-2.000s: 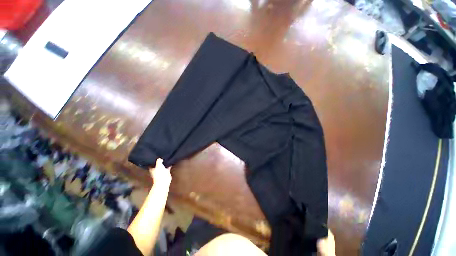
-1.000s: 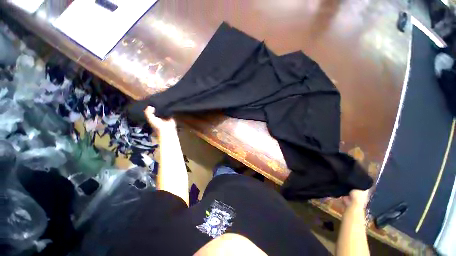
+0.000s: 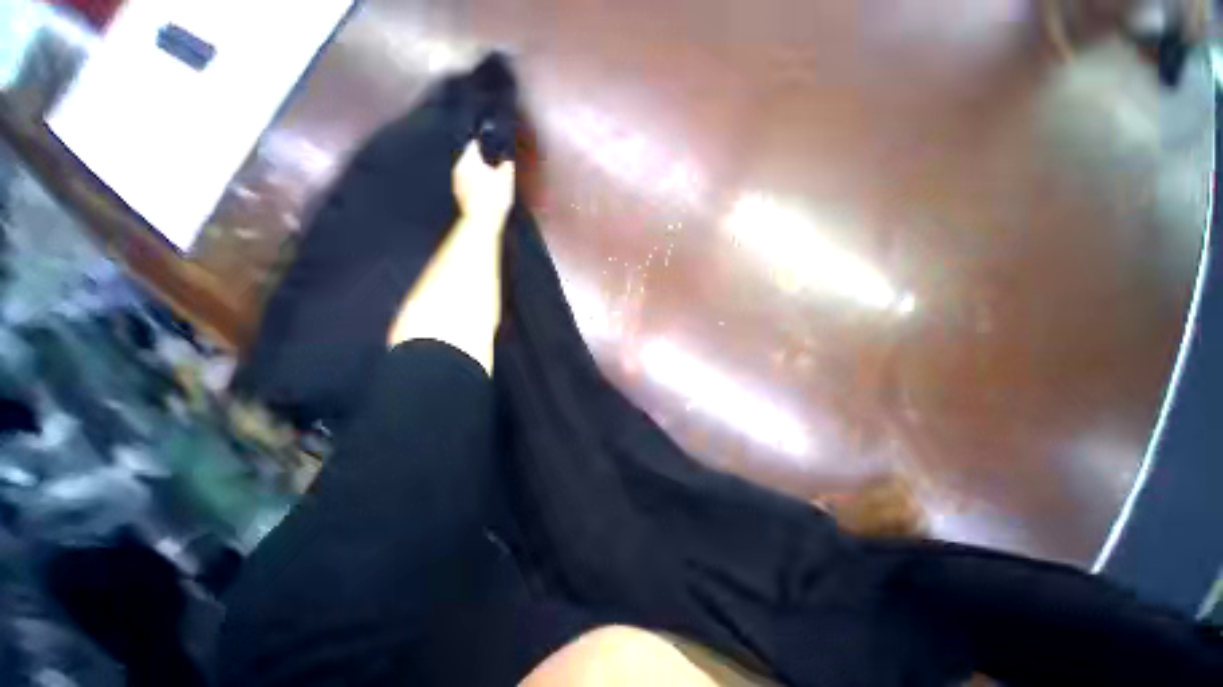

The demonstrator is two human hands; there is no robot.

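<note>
My left hand [image 3: 486, 185] reaches forward over the table and grips a bunched edge of the black fabric [image 3: 590, 443]. The fabric hangs beside and below my left arm, then runs across in front of my body to the lower right, where it is stretched out. It covers the near edge of the table. My right hand cannot be made out; a small patch of skin at the bottom right edge, under the cloth, is too little to tell.
A brown shiny table [image 3: 858, 175] spans the view. A white-topped lay [image 3: 201, 121] with a small dark oblong lies at upper left. A dark lay [image 3: 1180, 470] with a pale edge is at right. Scraps and plastic bags [image 3: 94, 403] cover the floor at left.
My left hand has moved forward and up with the fabric. The fabric is drawn off the table's middle towards my body. My right hand has gone out of clear view.
</note>
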